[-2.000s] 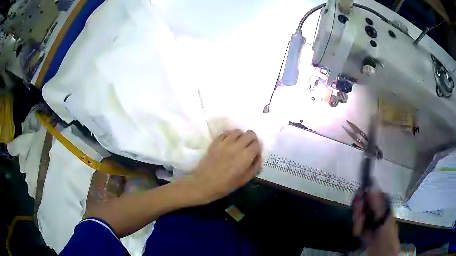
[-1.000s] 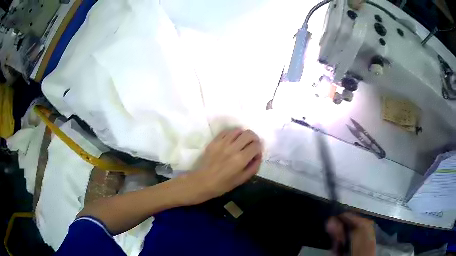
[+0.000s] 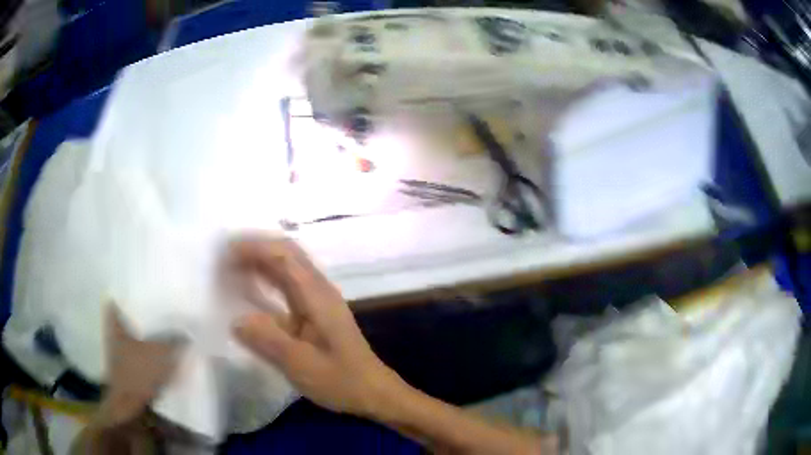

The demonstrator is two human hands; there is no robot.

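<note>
The view is blurred by motion. White fabric (image 3: 62, 240) lies over the left of the table and bunches at its front edge. My left hand (image 3: 138, 364) is at the lower left against the fabric; folds hide its fingertips, so its grip cannot be told. My right hand (image 3: 298, 324) is at the fabric's right side, thumb and fingers apart, with no tool in it. The black shears (image 3: 511, 191) lie on the table right of the needle area. The thread snips (image 3: 436, 191) lie just left of them.
The pale sewing machine head (image 3: 427, 67) stands at the back, with bright glare below it. A tan ticket (image 3: 471, 138) lies partly under the shears. A white work sheet (image 3: 631, 160) is at the right. White crumpled material (image 3: 676, 373) is at the lower right.
The view has swung to the right. The shears have left my right hand and lie on the table. My right hand has moved left to the fabric. My left hand has moved left and down.
</note>
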